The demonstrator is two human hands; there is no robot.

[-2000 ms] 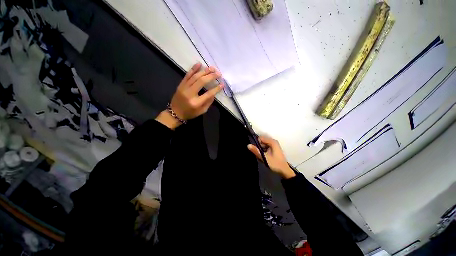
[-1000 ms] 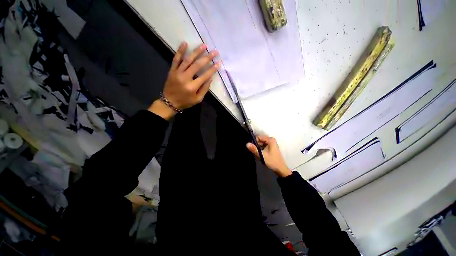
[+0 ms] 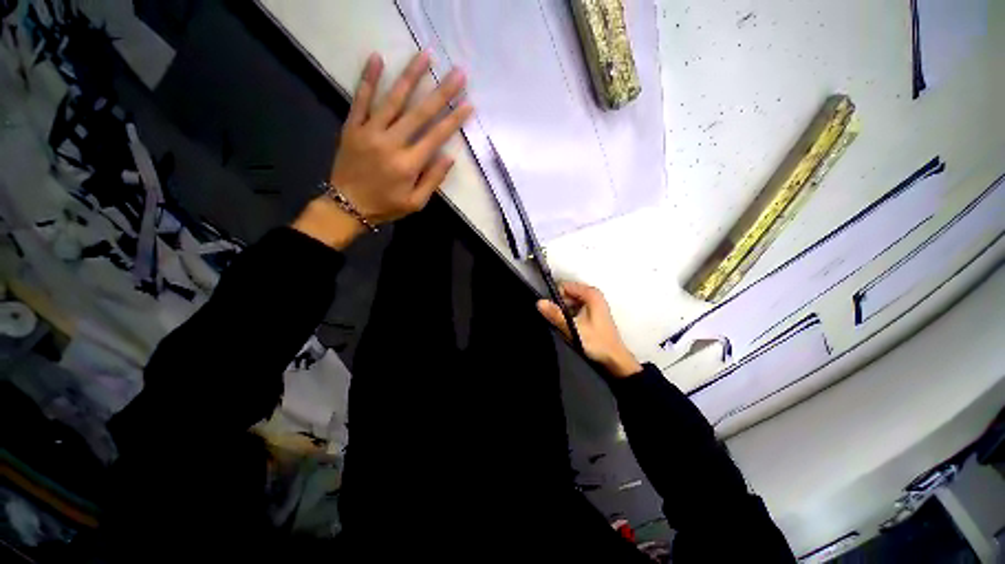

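The tailor's shears [image 3: 529,229] lie at the near edge of the paper marker [image 3: 551,143], blades pointing up and left along its cut edge. My right hand [image 3: 587,325] holds their handles at the table's front edge. My left hand [image 3: 395,149] is spread flat, fingers apart, on the table edge and the marker's left margin, left of the blades. A thin dark fabric edge shows along the paper's left side. A mottled cutting weight [image 3: 607,55] rests on the paper. Whether cloth lies between the blades is hard to tell.
A pair of long yellow-brown weights [image 3: 777,198] lies on the white table [image 3: 727,77] to the right. Paper-topped cut pieces [image 3: 821,259] with dark edges lie beyond them. Waste scraps [image 3: 132,220] are heaped below the table at left, near a white round item [image 3: 17,321].
The paper and weights have shifted down in view. My left hand has moved up-left away from the blades and spread flat. My right hand still holds the shears, whose blades now look slightly parted.
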